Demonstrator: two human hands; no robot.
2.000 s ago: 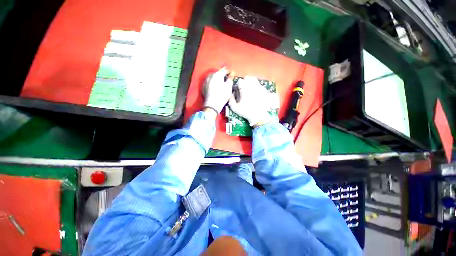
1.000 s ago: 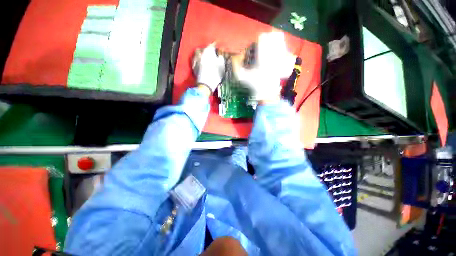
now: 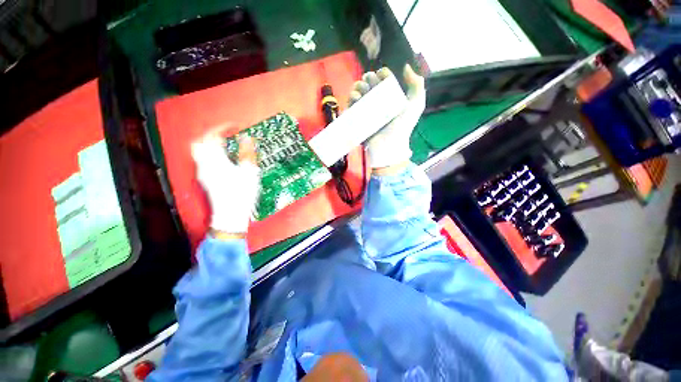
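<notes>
The green circuit board (image 3: 287,183) lies on the red mat (image 3: 299,89), its face crowded with parts upward. My left hand (image 3: 228,179), in a white glove, is blurred at the board's left edge, with fingertips over the board; whether it grips is unclear. My right hand (image 3: 392,134), gloved with partly bare fingertips, holds a long flat white bar (image 3: 360,121) tilted above the mat's right side. The bar's near end is by the board's right corner. The electric screwdriver (image 3: 329,104) lies right of the board, partly hidden under the bar.
A large black tray (image 3: 123,160) on the left holds pale green strips (image 3: 93,216) on a red liner. A dark parts box (image 3: 209,56) stands behind the mat. A black tray with a white sheet (image 3: 467,33) is at back right. A lower-right tray (image 3: 552,280) holds rows of parts.
The view has swung right. My right hand has left the board and now holds the white bar. More of the board shows, and my left hand is still at its left side.
</notes>
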